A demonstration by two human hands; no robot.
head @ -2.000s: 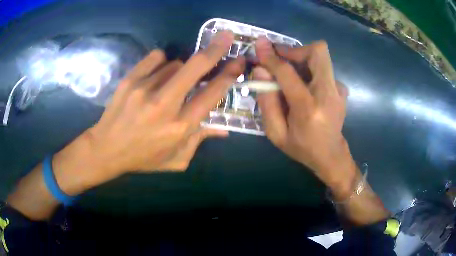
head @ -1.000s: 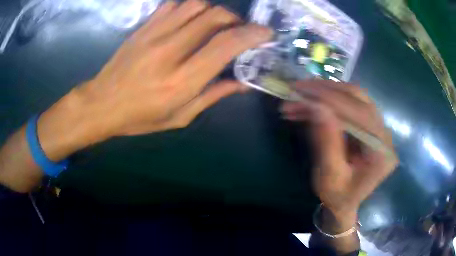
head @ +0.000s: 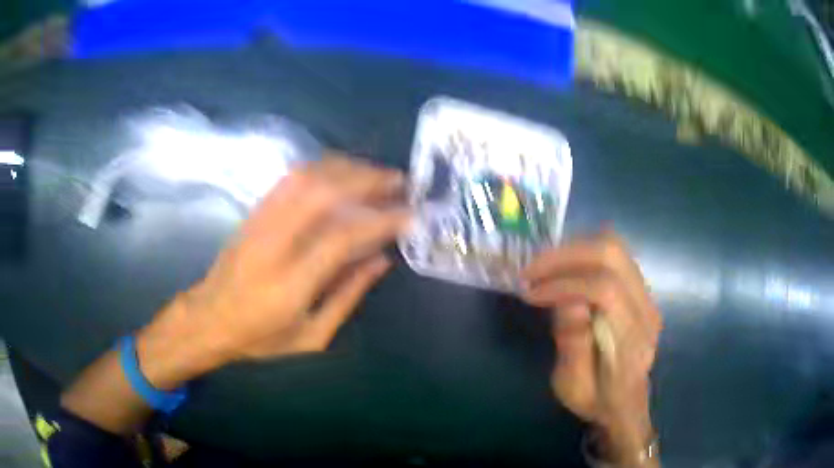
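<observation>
The white power strip housing [head: 539, 151] lies open side up on the dark bench, slightly turned. A green circuit board with a yellow block [head: 509, 203] shows inside; the other inner parts are blurred. My left hand [head: 306, 256] is at the housing's left edge, fingertips at the rim. My right hand [head: 599, 320] is at the lower right corner, fingertips at the rim, with a pale pressing stick [head: 604, 340] held in the palm. A white cord end [head: 94, 203] and a clear shiny plastic bag [head: 206, 151] lie left of the housing.
A bright blue mat [head: 320, 32] lies beyond the bench at the top. The green conveyor belt [head: 722, 69] with its worn, speckled edge [head: 677, 91] runs along the upper right. The glossy dark green bench [head: 366, 402] reflects light at the right.
The fingers have come out of the housing to its edges. The housing sits lower and further left in view than a second ago. The blue mat shows more fully.
</observation>
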